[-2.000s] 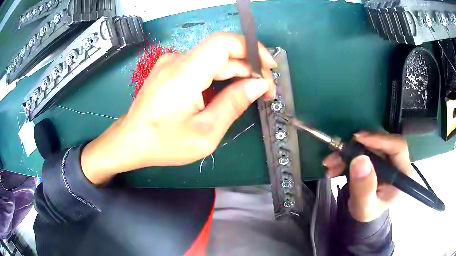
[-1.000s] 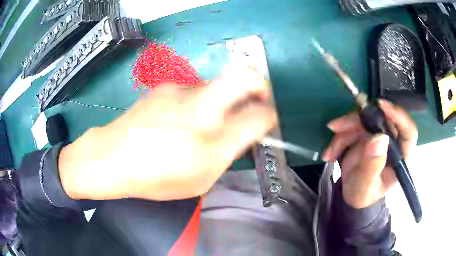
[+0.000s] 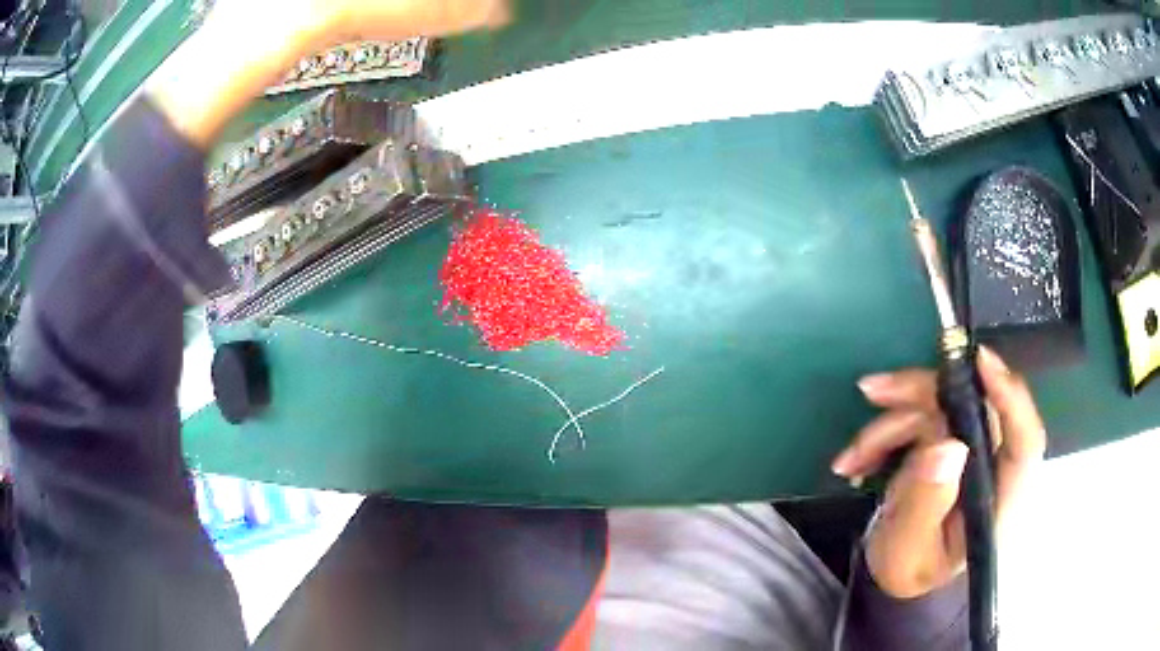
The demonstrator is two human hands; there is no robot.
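Note:
My right hand [image 3: 935, 464] holds the black handle of a soldering iron [image 3: 948, 305] at the right, its thin tip pointing up and away over the mat. My left hand [image 3: 369, 13] is stretched to the top left, cut off by the upper edge; whether it holds something cannot be seen. A loose heap of short red wires [image 3: 519, 286] lies mid-mat. A silvery solder wire [image 3: 490, 365] curls across the green mat [image 3: 751, 382] below the heap. No strip lies between the hands.
Stacked grey strips [image 3: 344, 210] stand at the upper left, more stacked strips [image 3: 1030, 76] at the upper right. A black open tray with silvery specks [image 3: 1025, 341] is right of the iron, beside a black stand with a yellow piece [image 3: 1142, 328]. A black rounded block [image 3: 238, 382] is at left.
My left hand has moved from the middle to the upper left, and the strip is gone from the middle. The iron has moved right, away from where the strip was. The view has shifted.

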